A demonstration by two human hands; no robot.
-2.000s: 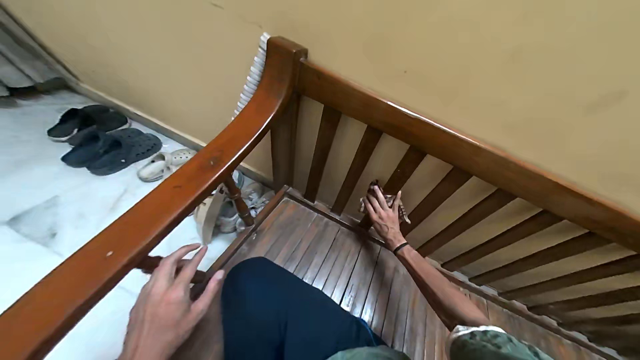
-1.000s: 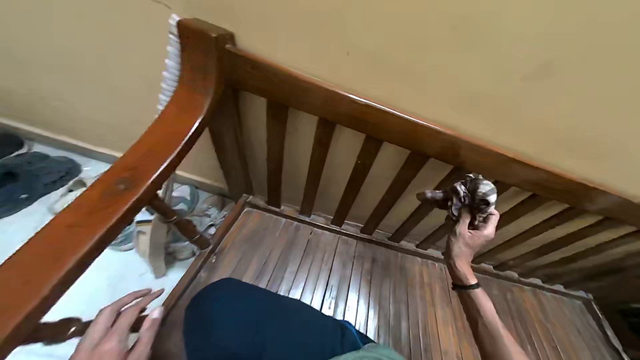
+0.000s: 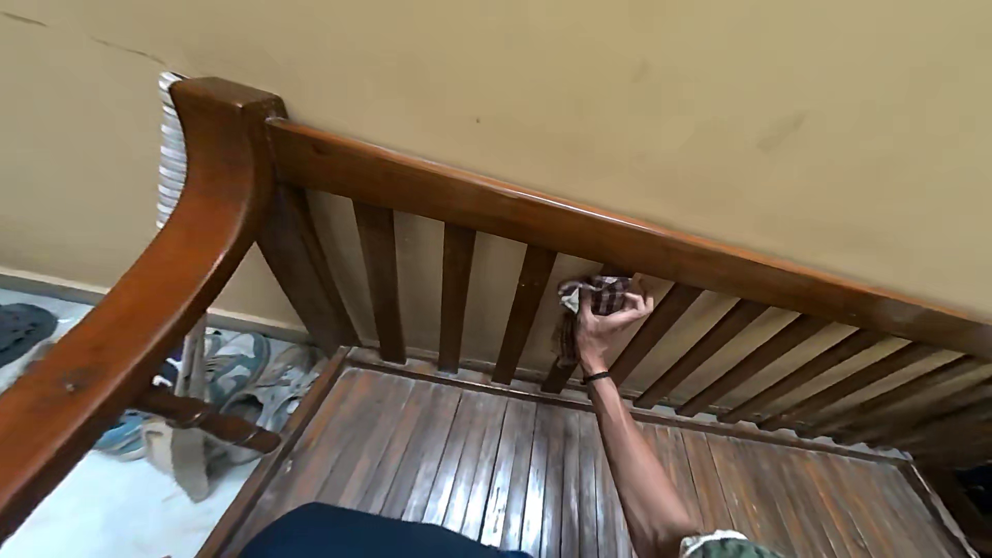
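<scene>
My right hand (image 3: 608, 325), with a dark band at its wrist, grips a brown and white checked cloth (image 3: 612, 294). The cloth is held around a slat of the wooden bench's backrest, just under the top rail (image 3: 480, 194); part of it hangs down at the left of my wrist. Below lies the slatted wooden seat (image 3: 465, 449), worn and shiny. My left hand is out of view.
The curved wooden armrest (image 3: 194, 248) rises at the left, with a turned spindle (image 3: 209, 422) beneath. Beyond it, several shoes (image 3: 263, 380) and a dark clog (image 3: 23, 329) lie on the pale floor. A beige wall (image 3: 620, 101) stands behind the backrest.
My right hand, raised with the bunched cloth a second ago, is now at a backrest slat farther left. My left hand has gone out of view.
</scene>
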